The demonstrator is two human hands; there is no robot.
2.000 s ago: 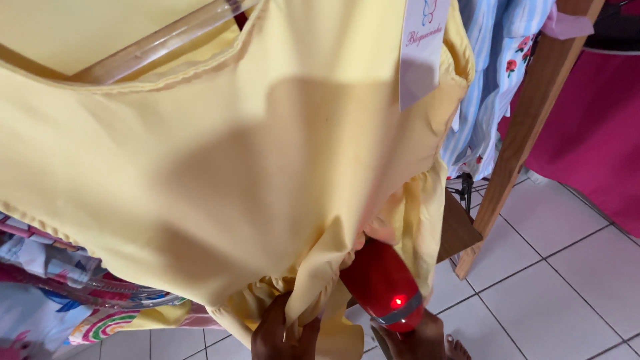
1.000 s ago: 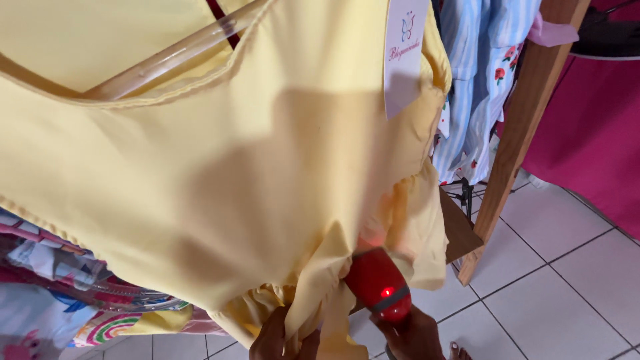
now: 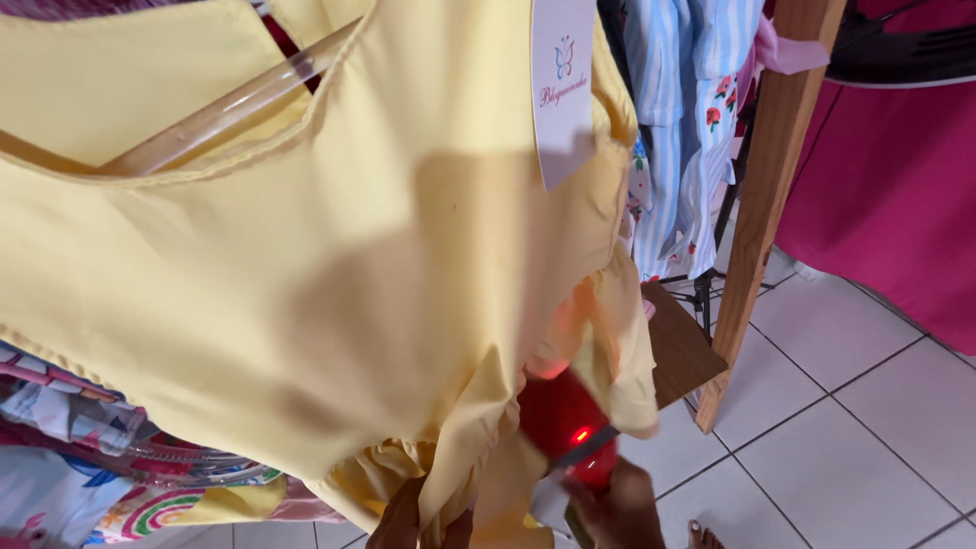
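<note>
A pale yellow garment (image 3: 366,274) with gathered, ruffled edges hangs on a clear plastic hanger (image 3: 229,103) and fills much of the view. A white paper tag (image 3: 563,91) with a butterfly drawing lies against its upper right. At the bottom centre my left hand (image 3: 419,518) pinches a fold of the gathered fabric. My right hand (image 3: 614,507) is closed around a red handheld device (image 3: 564,419) with a dark band and a lit red spot. The top of the device meets the ruffle, where an orange-red glow shows on the cloth. Its far end is hidden by fabric.
Blue-and-white striped clothes (image 3: 656,107) hang behind, beside a wooden post (image 3: 770,183) and a brown board (image 3: 679,347). Magenta cloth (image 3: 892,183) hangs at right. More clothes on clear hangers (image 3: 191,465) are at lower left. Part of a foot (image 3: 703,535) shows on the tiled floor.
The garment and both hands stay in much the same arrangement. Since the earliest frame, the red device's lower end has shifted slightly against the ruffle; my right hand still holds it.
</note>
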